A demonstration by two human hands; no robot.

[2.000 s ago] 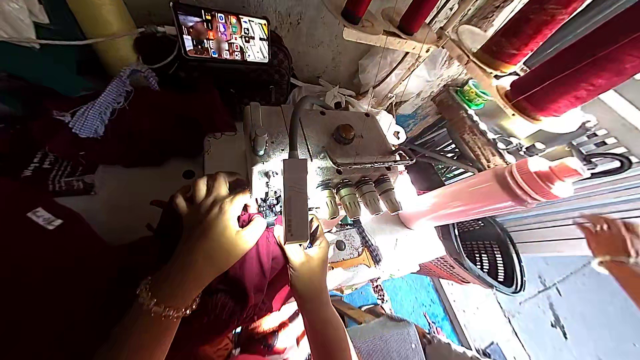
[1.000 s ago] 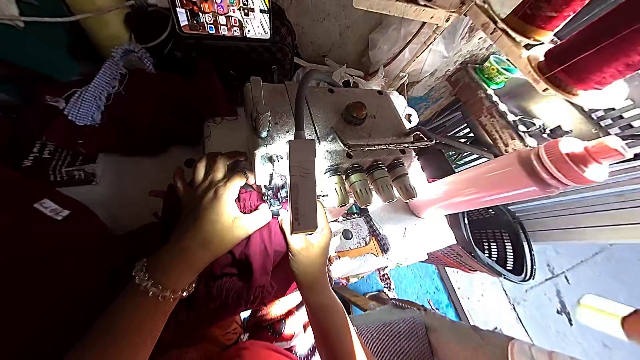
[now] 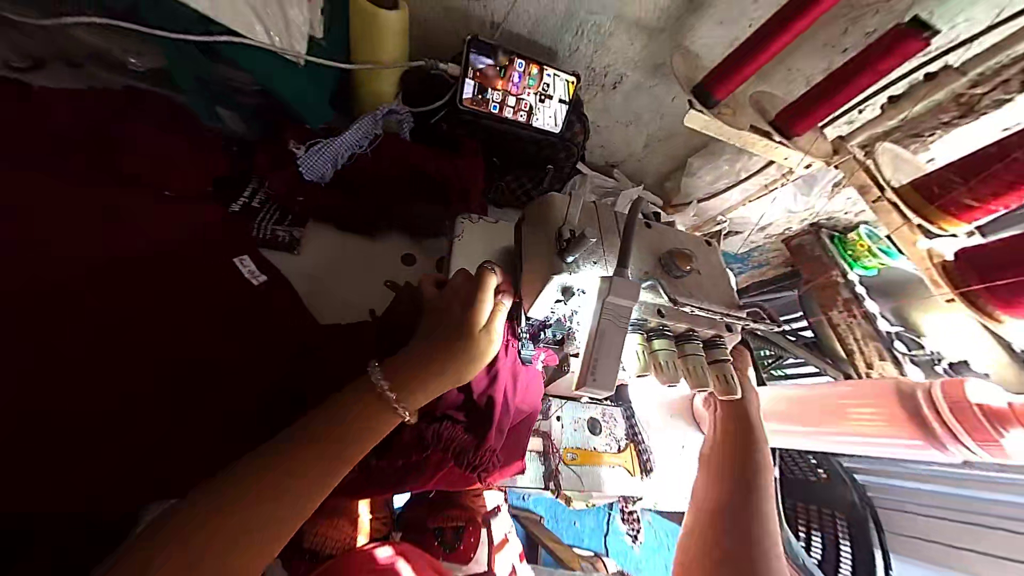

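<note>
Maroon fabric [image 3: 480, 424] lies at the needle and presser foot area of an overlock sewing machine [image 3: 680, 264]. My left hand [image 3: 460, 324], with a beaded bracelet at the wrist, grips the fabric's edge with bent fingers, left of the presser foot. Reaching past the thread tension knobs [image 3: 692, 364] to the machine's right side is my right hand [image 3: 734, 380]; its fingers are mostly hidden behind the knobs and machine. A grey lamp [image 3: 608, 336] on a bendable neck hangs in front of the needle area and lights it.
A phone [image 3: 518, 84] with a lit screen rests on a dark bag behind the machine. Red thread cones [image 3: 852, 76] stand at upper right. A pink post [image 3: 880, 416] and a black plastic basket [image 3: 824, 512] are at right. A yellow-handled tool [image 3: 600, 459] lies below the machine.
My right hand has left the fabric near the needle and moved right, to behind the tension knobs. My left hand stays at the fabric. Another person's hand, earlier at the right edge, is out of view.
</note>
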